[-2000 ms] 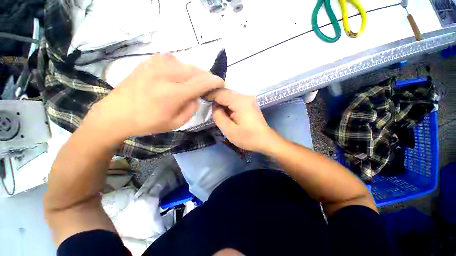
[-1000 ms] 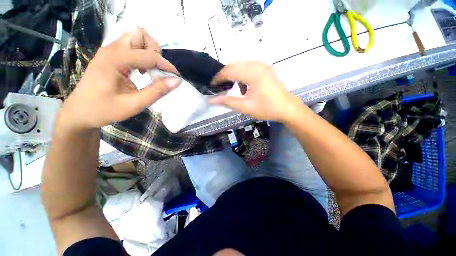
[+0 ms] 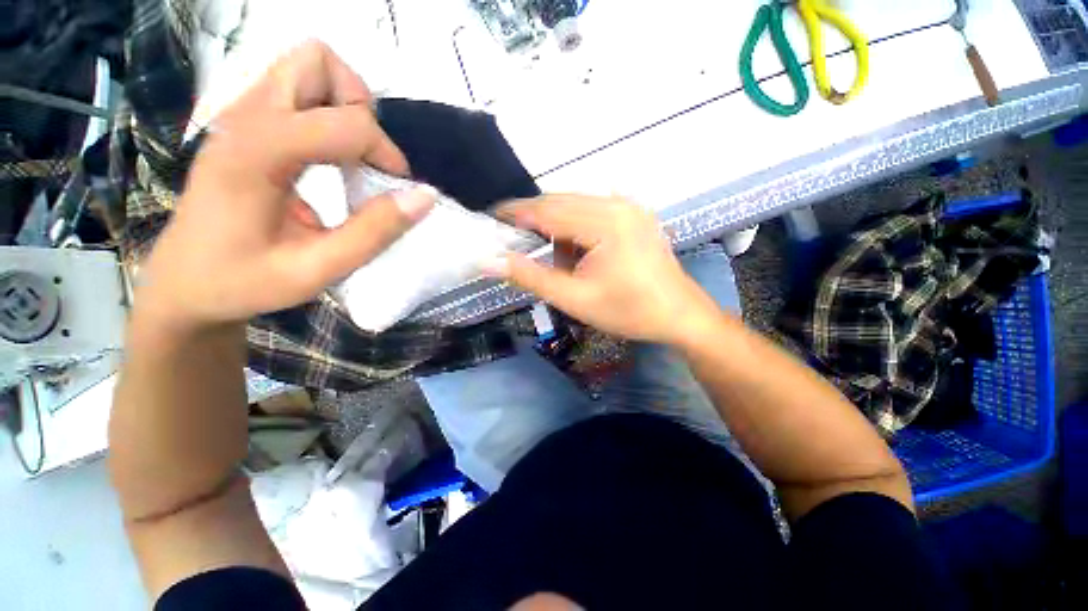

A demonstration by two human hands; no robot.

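My left hand (image 3: pixel 280 197) pinches the left end of a small white cloth piece (image 3: pixel 418 253) between thumb and fingers. My right hand (image 3: pixel 603 263) pinches its right end, so its upper edge is stretched between the two hands over the table's front edge. A dark, flat cloth piece (image 3: pixel 453 153) lies directly behind this edge, on the white table. Dark plaid fabric (image 3: pixel 346 346) hangs below my left hand at the table's front. The sewing machine's presser foot area (image 3: pixel 537 24) is at the top, away from the hands.
Scissors with green and yellow handles (image 3: pixel 807 54) and a brown-handled tool (image 3: pixel 982 74) lie on the table. A marked tape (image 3: pixel 823 185) runs along its front edge. A blue basket (image 3: pixel 1014 370) with plaid pieces is at the right. A second machine (image 3: pixel 48 298) is at the left.
Two seconds ago the hands were together; now they are apart, with the white cloth stretched between them and the dark piece spread wider. Since one second ago, the view and hands have shifted slightly.
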